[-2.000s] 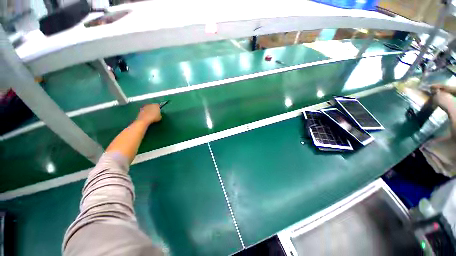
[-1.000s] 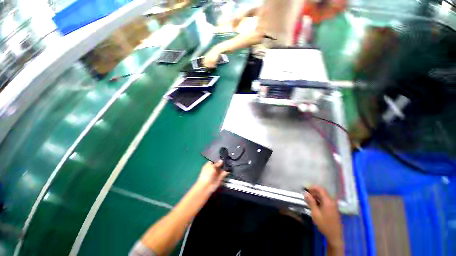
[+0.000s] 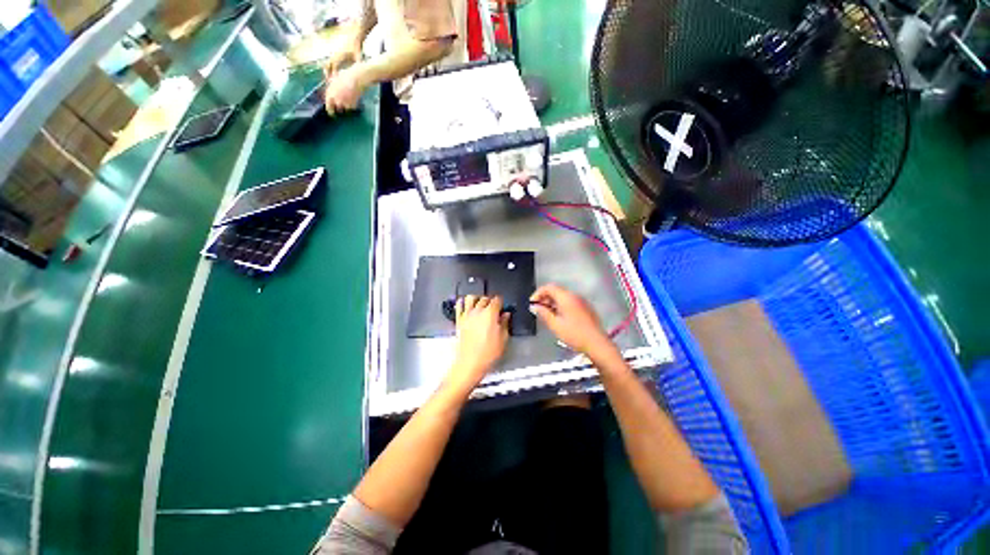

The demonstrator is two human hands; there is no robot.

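Note:
A small solar panel (image 3: 429, 284) lies face down, black back up, on the grey top of the light box (image 3: 407, 374). My left hand (image 3: 479, 328) is on the panel's back, its fingers on the short black output lead. My right hand (image 3: 569, 321) is at the panel's right edge, fingertips pinching a small dark test probe (image 3: 535, 308). The bench meter (image 3: 476, 136) stands at the light box's far edge, display lit. Red and dark test leads (image 3: 610, 247) curve from it round towards my right hand. The exact contact between probe and lead is too small to tell.
Framed panels (image 3: 261, 239) lie on the green bench at the left, another (image 3: 203, 127) on the conveyor. A person's hands (image 3: 345, 89) hold a dark panel farther along. A large black fan (image 3: 749, 119) and a blue crate (image 3: 923, 379) holding cardboard (image 3: 765, 401) stand at the right.
The view has steadied. The panel has moved from the light box's near left corner to flat on its top. My left hand is now on its back, and my right hand has moved in beside it.

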